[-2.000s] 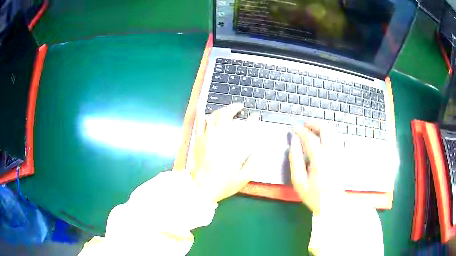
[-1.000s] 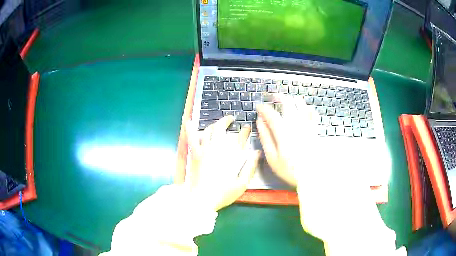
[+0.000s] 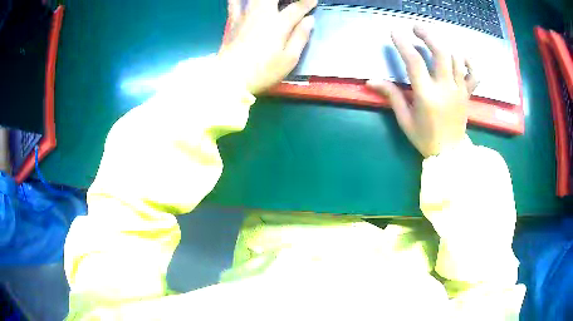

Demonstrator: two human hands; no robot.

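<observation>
The silver laptop [image 3: 349, 50] lies open on a red tray [image 3: 333, 91] at the top centre. Only its palm rest and the lower rows of its keyboard [image 3: 452, 12] show; its screen is out of the picture. My left hand [image 3: 267, 47] is at the laptop's left front corner, with its fingers over the left edge of the deck, partly cut off by the top edge. My right hand [image 3: 433, 91] is spread over the palm rest right of centre, its thumb at the tray's front edge. Neither hand grips anything.
A dark laptop on a red tray [image 3: 49, 94] stands at the left, with a blue cable [image 3: 39, 169]. More red tray edges [image 3: 561, 113] show at the right. The green work surface [image 3: 314, 157] ends before my yellow smock. Blue clothing [image 3: 38, 219] shows at both lower sides.
The view has tilted down, so the laptop sits higher and its screen has left the picture. My right hand has moved off the keys to the right of the palm rest, with its fingers spread.
</observation>
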